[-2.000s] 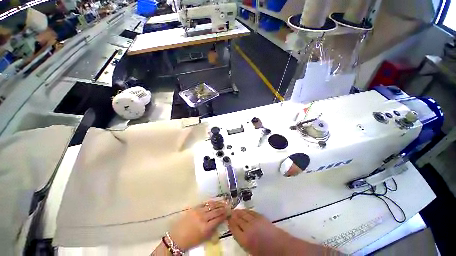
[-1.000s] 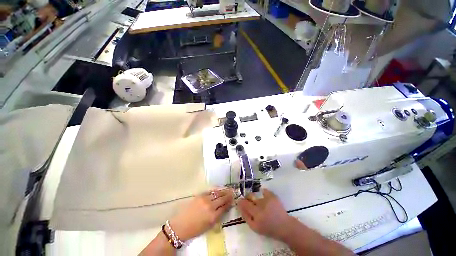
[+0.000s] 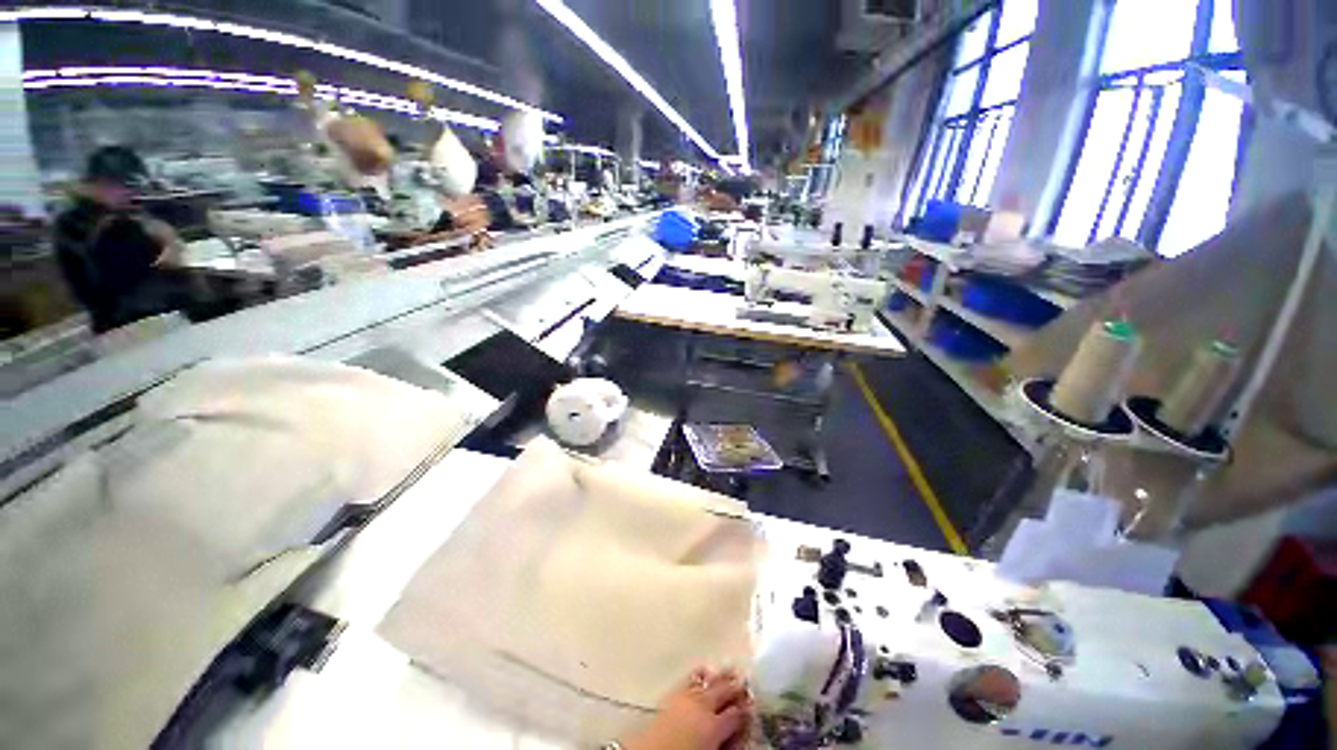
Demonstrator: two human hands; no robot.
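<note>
The beige panel (image 3: pixel 587 572) lies flat on the white machine table, its right edge at the left end of the white sewing machine head (image 3: pixel 909 645). A stitched line runs near its front edge. My left hand (image 3: pixel 701 714) is low in the picture, fingers together on the panel close to the needle area; the wrist is cut off by the bottom edge. The needle area itself is mostly hidden. My right hand is not in view.
More beige pieces (image 3: pixel 279 425) lie at left along the long grey rail. A white round unit (image 3: pixel 587 412) is beyond the panel. Thread cones (image 3: pixel 1095 372) stand behind the head at right. Another sewing machine (image 3: pixel 809 298) is ahead. A person (image 3: pixel 110 242) is at far left.
The view has tilted up and shows the hall, lights and windows. The machine and panel sit lower in the picture. My right hand has left the picture; my left hand is still by the needle area.
</note>
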